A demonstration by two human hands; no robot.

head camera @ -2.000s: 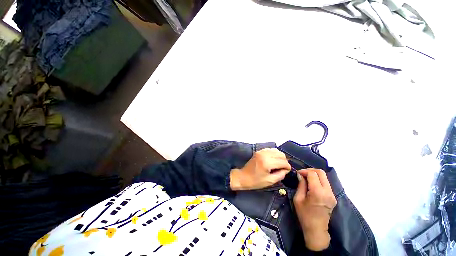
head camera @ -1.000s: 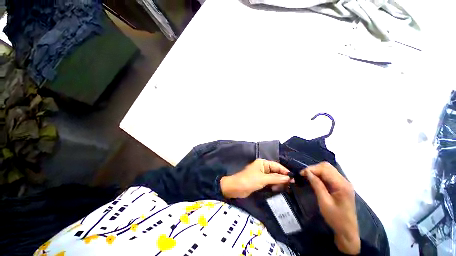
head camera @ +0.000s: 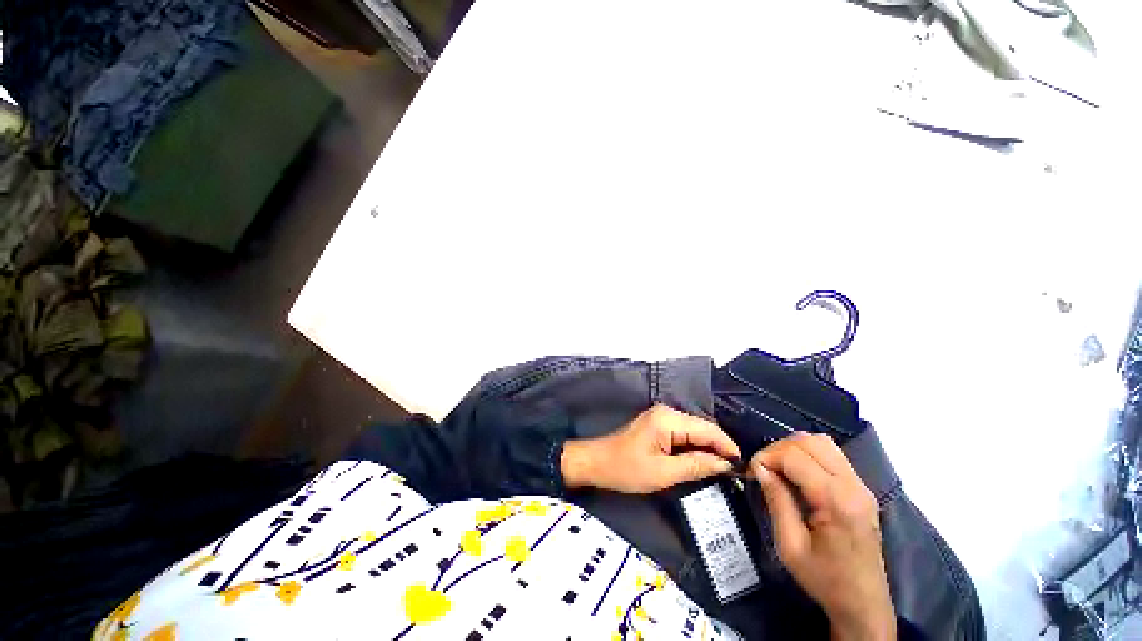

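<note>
A dark grey denim shirt (head camera: 564,386) lies at the table's near edge with a black plastic hanger (head camera: 802,386) in its collar, hook upward. My left hand (head camera: 654,451) and my right hand (head camera: 820,507) meet at the collar opening, fingertips pinched together. They hold a thin dark tag string, barely visible between the fingertips. A black hang tag with a white label (head camera: 720,543) hangs just below my left fingertips, over the shirt front. My right hand hides part of the placket.
The white table (head camera: 601,188) spreads ahead. A pale garment (head camera: 983,38) lies at its far side. A shiny clear polybag (head camera: 1108,551) with dark contents is at the right edge. Left of the table are a green block-shaped container (head camera: 232,144), blue cloth and an olive cloth heap (head camera: 75,313).
The hang tag has come into view, label up, below my hands. My fingertips were apart a second ago and are now close together at the collar. The view has shifted slightly.
</note>
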